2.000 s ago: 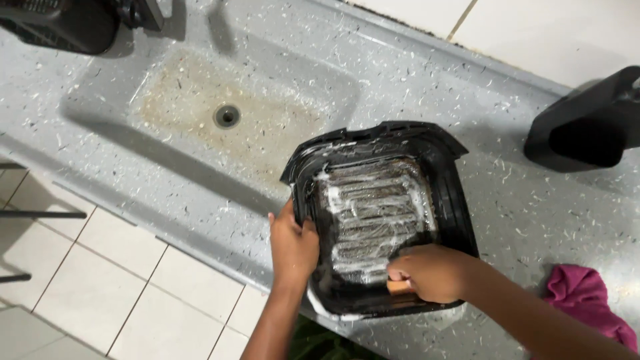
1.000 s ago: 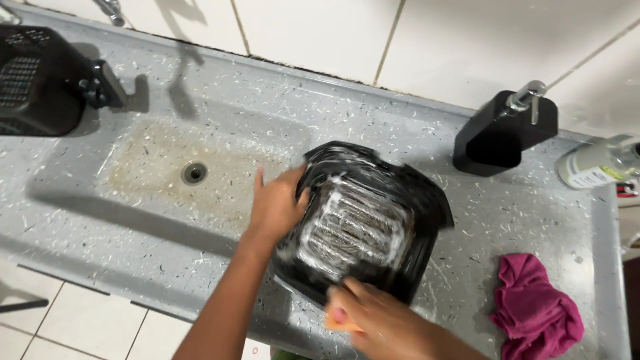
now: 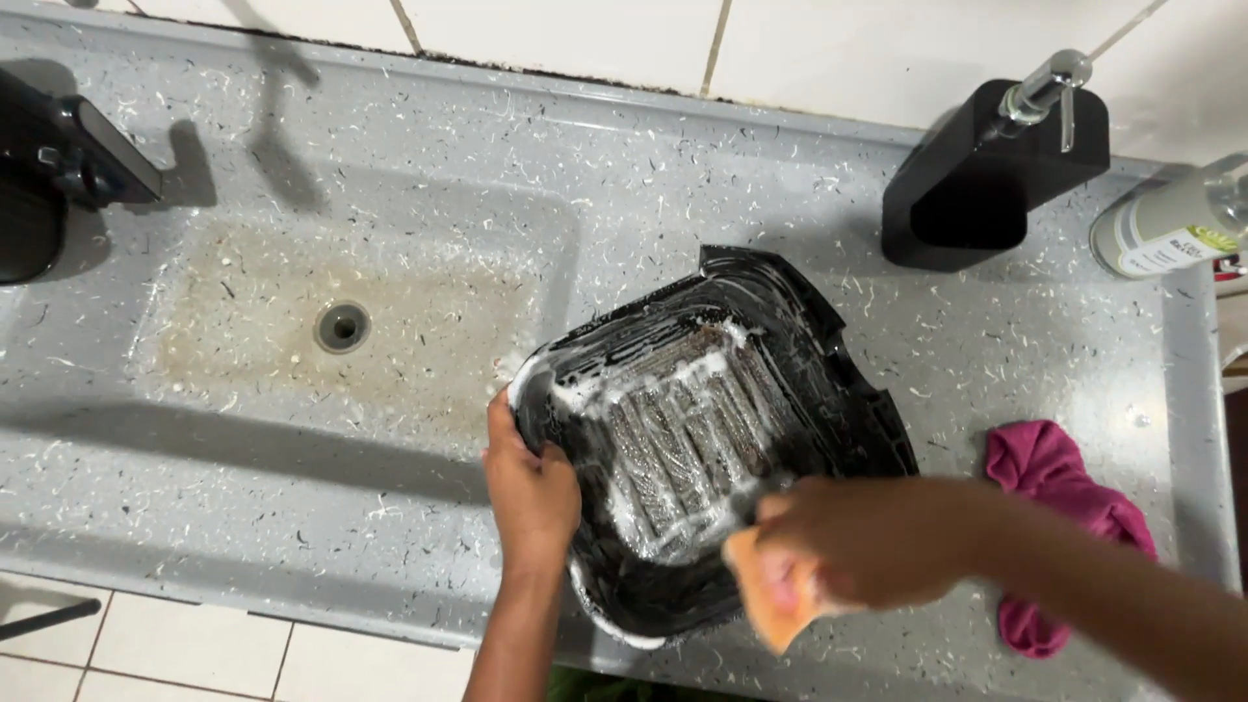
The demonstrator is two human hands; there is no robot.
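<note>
A black, soapy air fryer drawer (image 3: pixel 682 448) with a ribbed bottom lies tilted on the speckled grey counter, right of the sink basin. My left hand (image 3: pixel 534 492) grips its left rim, thumb over the inner side. White foam streaks the ribs, walls and outer edge. In my right hand (image 3: pixel 848 546), at the drawer's lower right wall, is an orange sponge (image 3: pixel 780 590), blurred by motion. The hand and forearm hide part of the drawer's lower right side.
The stained sink basin (image 3: pixel 429 312) has a round drain (image 3: pixel 342 328). A black appliance part (image 3: pixel 58 185) stands far left. Back right are a black dispenser with a chrome pump (image 3: pixel 955 185) and a labelled bottle (image 3: pixel 1160 229). A crumpled magenta cloth (image 3: pixel 1063 487) lies at right.
The drawer has turned between frames, and my left hand has shifted its hold along the rim. My right hand with the sponge has moved to the lower right wall. The view has shifted.
</note>
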